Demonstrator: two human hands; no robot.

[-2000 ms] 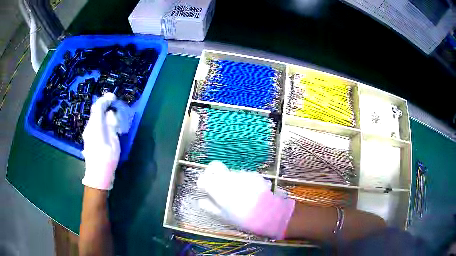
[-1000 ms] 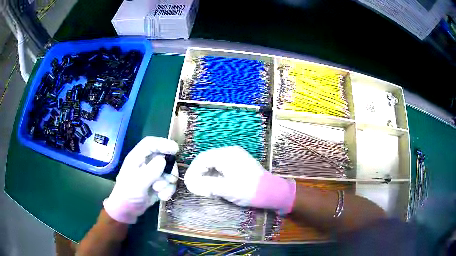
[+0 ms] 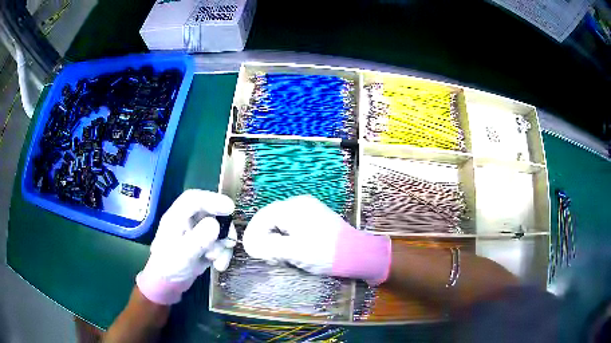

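My left hand (image 3: 191,244), in a white glove with a pink cuff, holds a small black connector housing (image 3: 224,226) between thumb and fingers, near the tray's left wall. My right hand (image 3: 295,234), gloved the same, is just right of it with fingertips pinched together close to the housing. A wire at the right fingertips is mostly hidden; only a faint pale bit shows between the hands. The hands are over the left part of the cream compartment tray (image 3: 217,295), above the white wires (image 3: 278,291) and the front edge of the green wires (image 3: 298,171).
Blue wires (image 3: 298,106), yellow wires (image 3: 419,115), brown wires (image 3: 412,201) and orange wires (image 3: 409,295) lie in other compartments. A blue bin (image 3: 144,224) of black housings is at left, a white carton (image 3: 197,27) behind. Wire assemblies (image 3: 563,231) lie right; mixed wires (image 3: 288,332) at the near edge.
My left hand has come from the bin to the tray with a black housing. My right hand has lifted from the white wires and met it. Over the last second the hands barely moved.
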